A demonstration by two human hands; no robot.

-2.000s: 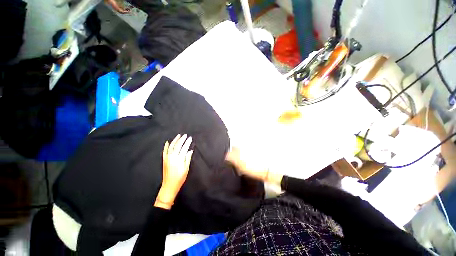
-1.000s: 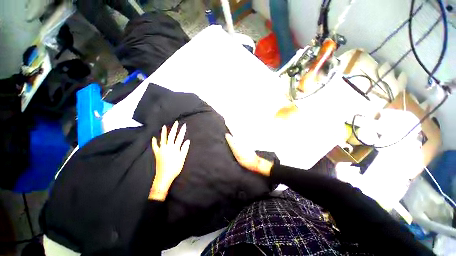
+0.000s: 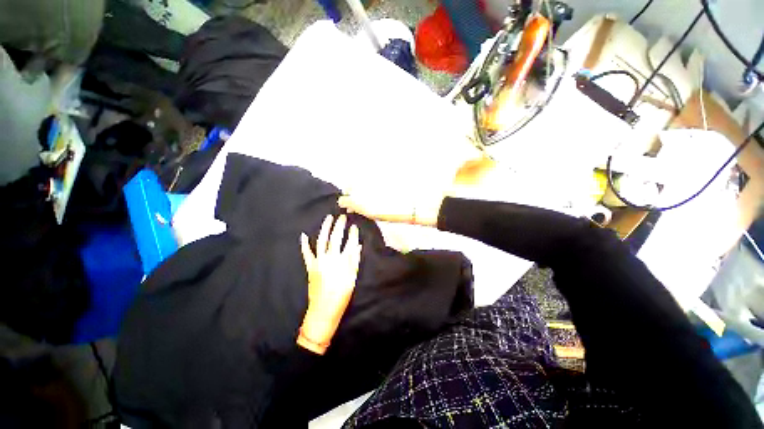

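Observation:
A large black garment [image 3: 209, 310] lies spread over the lower left of the white ironing table [image 3: 394, 109]. A straight-edged black flap [image 3: 260, 188] of it points up the table. My left hand [image 3: 332, 268] lies on the garment with its fingers spread, holding nothing. My right hand [image 3: 377, 205] is at the garment's upper right edge; its fingertips touch the edge, but glare hides whether they pinch it. The steam iron [image 3: 515, 80] with its orange handle stands at the table's upper right.
A blue box-like bar [image 3: 151, 218] is at the table's left edge. Black clothing piles [image 3: 230, 71] lie beyond it. A red bag [image 3: 441, 42] is behind the table. Cables [image 3: 637, 201] and a cardboard box [image 3: 624, 224] are at the right.
My right hand has moved up and left along the garment's edge. My left hand has shifted right on the cloth. The garment's lower right part has spread further right. The camera view has shifted.

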